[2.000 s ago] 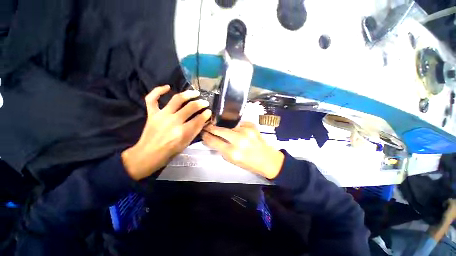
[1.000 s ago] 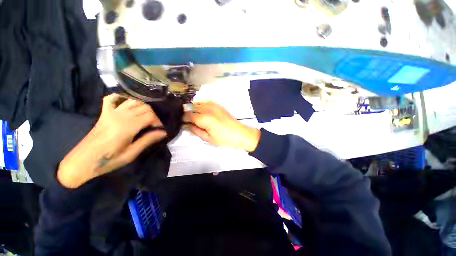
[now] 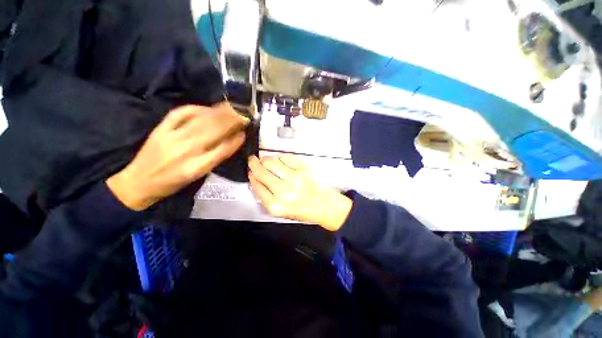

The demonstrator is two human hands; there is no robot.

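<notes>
A large black garment (image 3: pixel 86 112) covers the left of the white table and reaches the needle end of the sewing machine head (image 3: pixel 369 39). My left hand (image 3: pixel 185 152) lies on the garment, its fingertips closed on the cloth close to the shiny upright metal piece (image 3: pixel 239 56). My right hand (image 3: pixel 294 188) rests on the table at the garment's right edge, fingers together and fingertips touching the cloth. Whether they pinch it is not clear. The needle is hidden by the metal piece and my left fingers. A brass-coloured knurled knob (image 3: pixel 315 109) is right of them.
A dark cloth scrap (image 3: pixel 385 142) lies under the arm, with beige and metallic items (image 3: pixel 468 148) to its right. Ruler marks (image 3: pixel 221 191) run along the table's front edge. A blue crate (image 3: pixel 158 257) is below the table. Part of a person shows at the lower right.
Since one second ago the view has shifted and tilted. My left hand has moved up to the metal piece, and the cloth between my hands lies flatter. The earlier dark bunched fold is lower.
</notes>
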